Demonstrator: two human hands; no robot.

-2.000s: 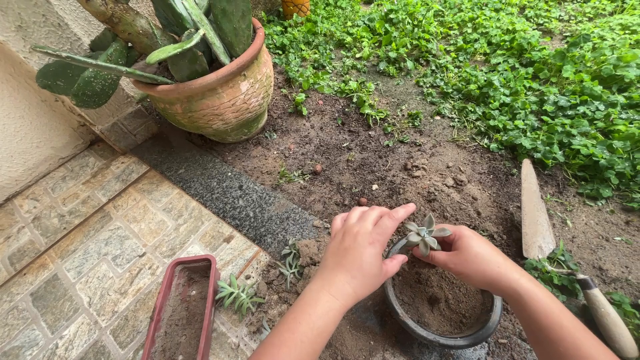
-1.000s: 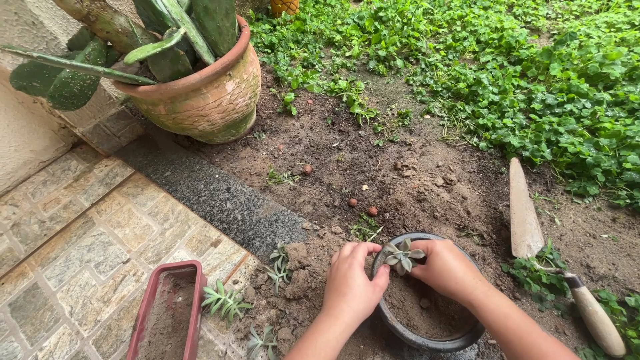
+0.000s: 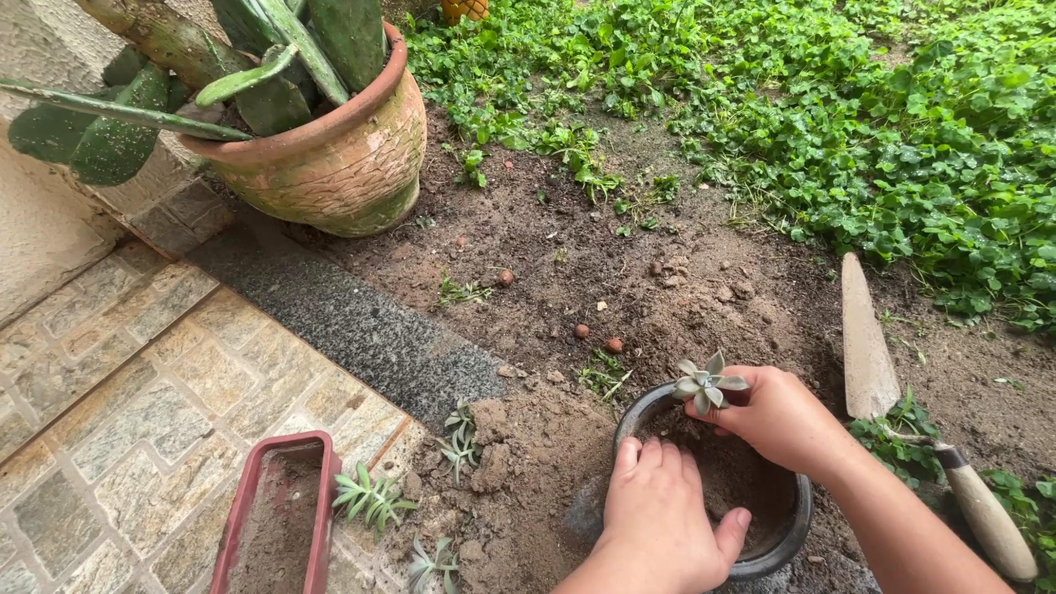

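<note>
A round dark pot [image 3: 799,528] with soil in it stands on the ground at the lower centre right. My right hand [image 3: 780,417] holds a grey-green succulent rosette [image 3: 705,383] between thumb and fingers, at the pot's far left rim. My left hand [image 3: 668,511] reaches over the pot's left side, palm down, its fingertips at the soil below the rosette and its thumb apart. It appears to hold nothing. Several loose succulent cuttings [image 3: 371,498] lie left of the pot, near piled soil [image 3: 536,470].
A reddish rectangular planter [image 3: 328,495] with some soil stands on stone tiles [image 3: 157,421] at lower left. A large clay pot [image 3: 330,165] of cactus is behind it. A pointed trowel [image 3: 870,355] with a wooden handle lies at right. Green ground cover [image 3: 907,140] grows behind.
My left hand has moved from beside the rosette to over the pot's soil, with its fingers now lower. My right hand keeps the rosette near the rim.
</note>
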